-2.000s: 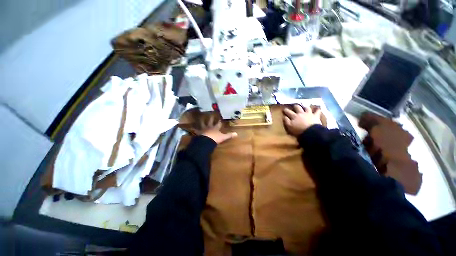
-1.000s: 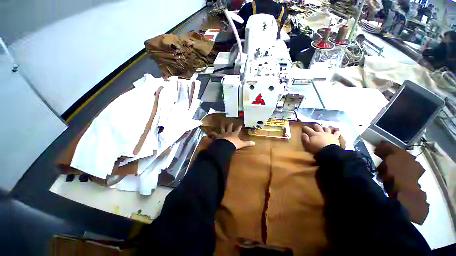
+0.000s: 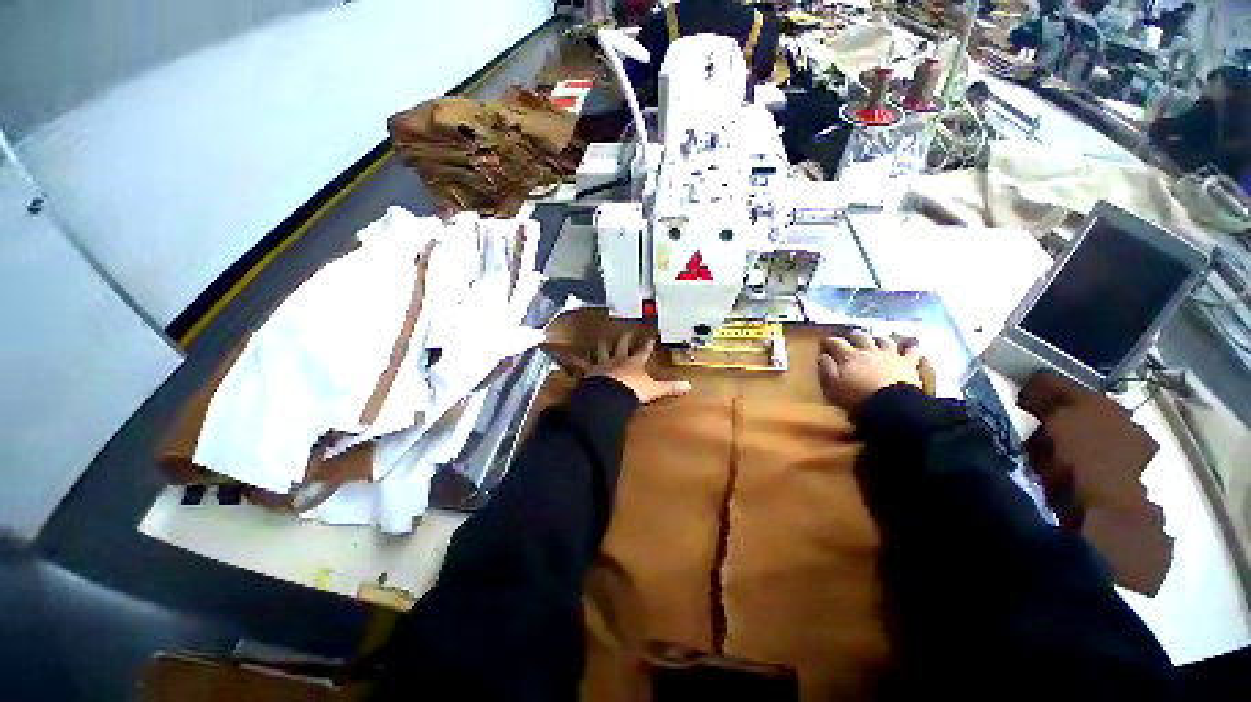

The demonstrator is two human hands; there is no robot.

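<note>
A large tan-brown garment panel (image 3: 672, 473) with a dark centre seam lies under the sewing head and runs down toward my lap. The yellow rectangular clamp (image 3: 730, 347) rests on its far part, under the white sewing machine head (image 3: 697, 261) with a red logo. My left hand (image 3: 634, 370) lies flat on the cloth left of the clamp, fingers spread. My right hand (image 3: 867, 366) lies on the cloth right of the clamp, fingers slightly bent. Neither hand visibly grips anything. The needle point cannot be made out.
White cloth pieces with brown strips (image 3: 371, 364) are piled at left. A crumpled brown bundle (image 3: 487, 144) lies behind them. Darker brown patches (image 3: 1098, 473) are fanned at right, below a dark screen (image 3: 1109, 299). Thread cones (image 3: 878, 99) stand behind the machine. People are partly visible at the back.
The camera view has shifted since the earliest frame and moved slightly since the second. My hands stay on the cloth at either side of the clamp, with little visible movement.
</note>
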